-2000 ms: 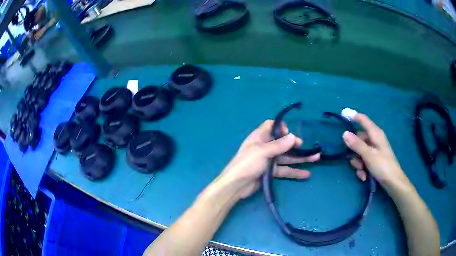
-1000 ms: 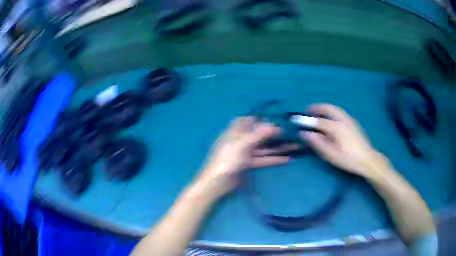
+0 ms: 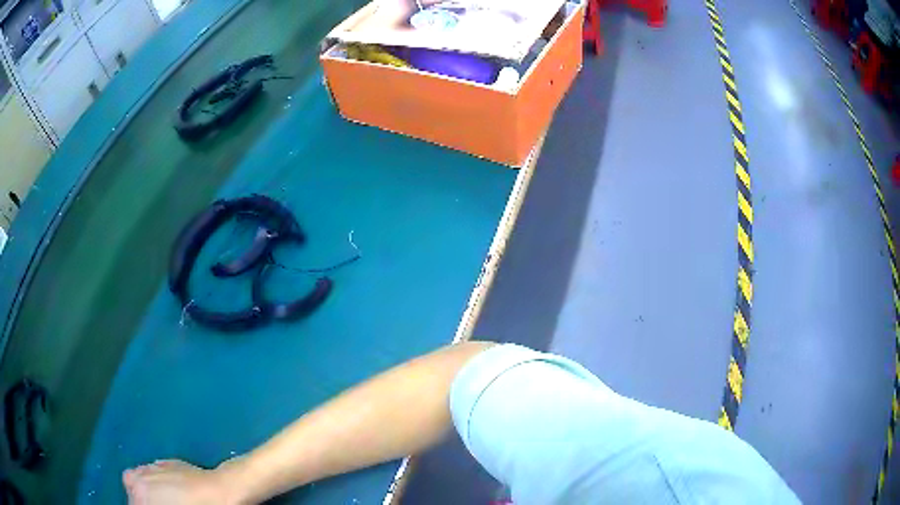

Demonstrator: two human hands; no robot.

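My right hand (image 3: 176, 483) is at the lower left, partly cut off by the bottom edge; its fingers are mostly hidden, so I cannot tell whether it holds anything. Its forearm reaches in from a light blue sleeve. My left hand is out of view. A black headband (image 3: 186, 247) lies on the teal bench (image 3: 395, 217) beyond my right hand, untouched. Its small yokes lie folded within and beside its arc, and thin wires trail from it to the right and lower left.
Another headband (image 3: 187, 126) lies on the green conveyor belt (image 3: 109, 217), with more black parts (image 3: 12, 419) at the lower left. An orange box (image 3: 424, 113) with papers and a purple item stands at the bench's far edge. Grey floor (image 3: 641, 256) with yellow-black tape lies right.
The view has swung right, showing the orange box and floor. The ear cups, my left hand and the headband between my hands have left the view. My right hand now appears at the lower left.
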